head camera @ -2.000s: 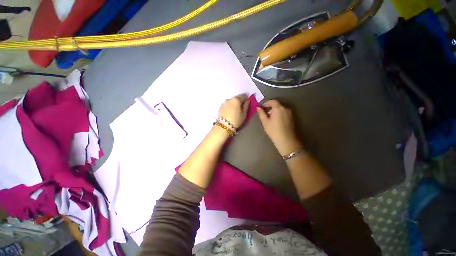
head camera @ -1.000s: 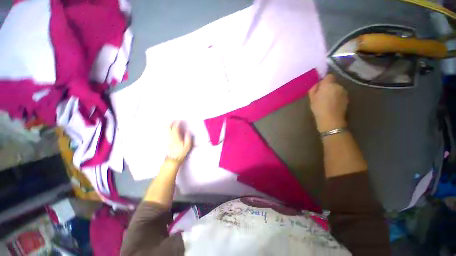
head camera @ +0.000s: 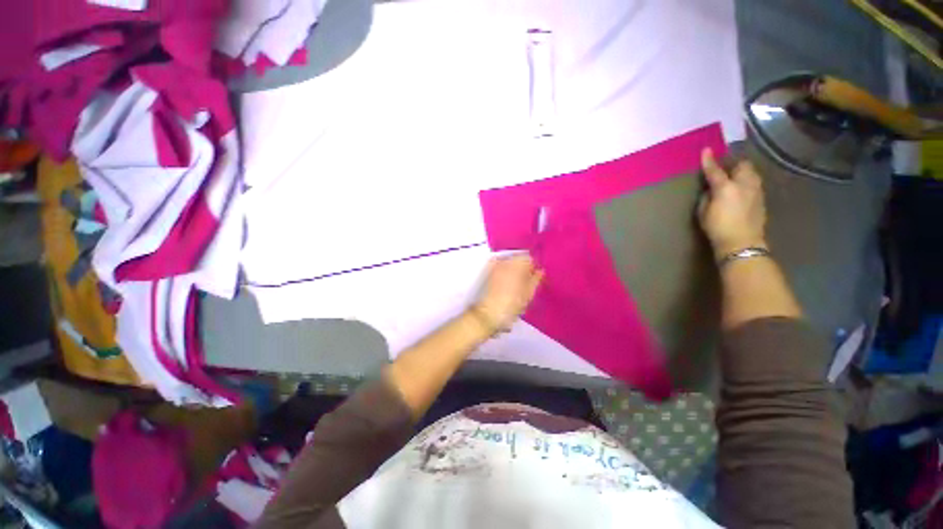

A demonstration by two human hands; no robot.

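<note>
A pale pink-lilac garment panel (head camera: 414, 124) lies flat in front of me, with a narrow outlined rectangle on it. A magenta facing (head camera: 610, 279) runs along its near edge and spreads toward me in a pointed piece. A thin dark seam line crosses the pale cloth at left. My left hand (head camera: 509, 291) grips the magenta cloth near the seam, fingers closed. My right hand (head camera: 732, 201) pinches the magenta edge at its right end, thumb on top. The steam iron (head camera: 817, 124) rests on the table right of the panel, untouched.
A crumpled pile of magenta and pale pieces (head camera: 155, 176) lies at the left, beside an orange-yellow surface (head camera: 78, 300). A magenta bundle (head camera: 140, 470) is below the table at lower left. The grey pressing table (head camera: 817, 248) extends right. A yellow hose (head camera: 900, 36) is at upper right.
The view has shifted. The panel lies turned, its magenta edge now spread. My left hand has moved from the pale cloth to the magenta piece. My right hand remains at the right end.
</note>
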